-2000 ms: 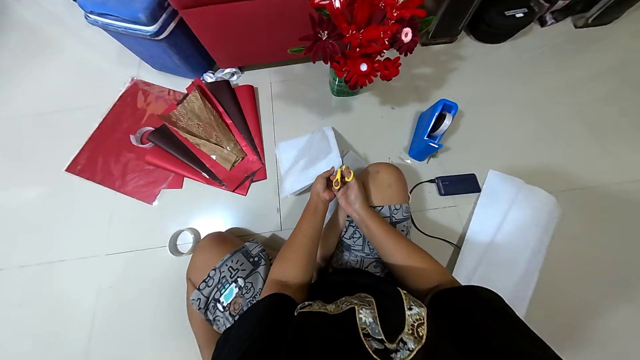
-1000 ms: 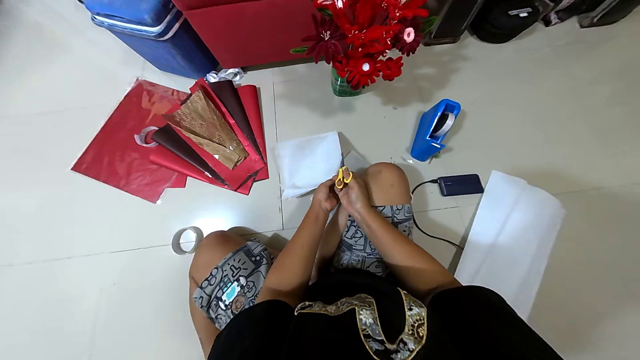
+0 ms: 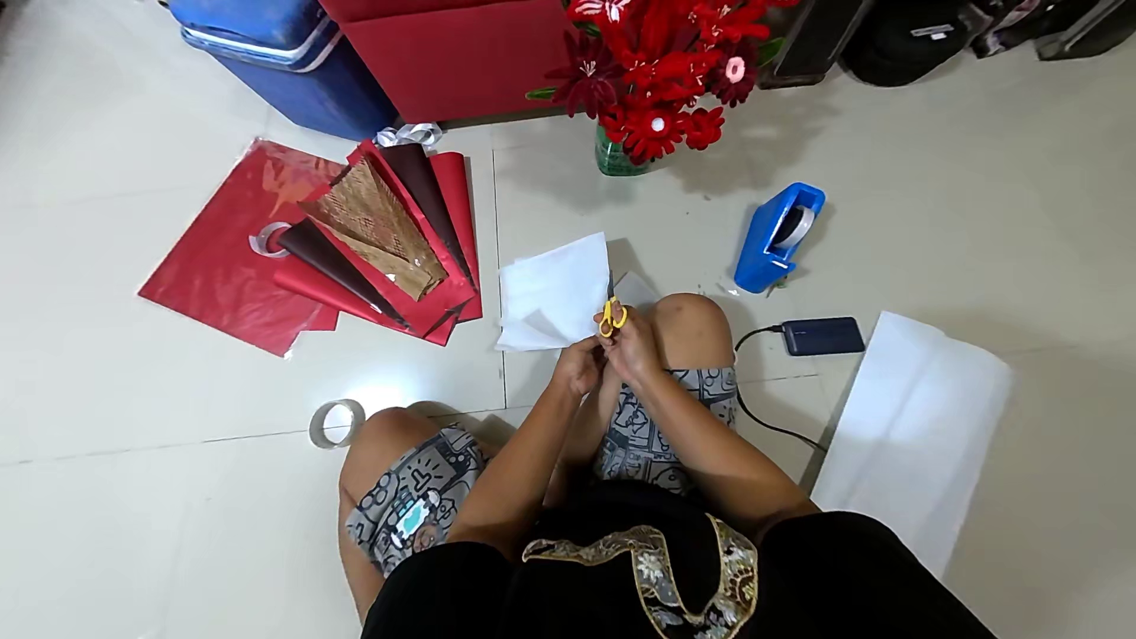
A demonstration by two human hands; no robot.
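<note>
Scissors with yellow handles (image 3: 612, 318) are in my right hand (image 3: 634, 348), their dark blades pointing away from me along the right edge of a white sheet (image 3: 557, 288). My left hand (image 3: 581, 366) is closed at the near corner of that sheet, close beside my right hand. The sheet looks thin, like paper or non-woven wrap, with a fold near its lower edge. Whether the blades are apart is too small to tell. A small greyish piece (image 3: 635, 291) lies by my right knee, partly hidden.
Red and dark wrapping sheets (image 3: 240, 257) with brown honeycomb paper (image 3: 382, 226) lie at left, a tape roll (image 3: 335, 423) nearer. Red flowers (image 3: 657, 80) stand ahead in a green vase (image 3: 619, 155). At right are a blue tape dispenser (image 3: 763, 248), a cabled power bank (image 3: 823, 336) and white material (image 3: 923, 435).
The scissors and my right hand have shifted slightly right, and the blades now show beside the sheet. The white sheet has turned a little, with its near edge lifted or folded.
</note>
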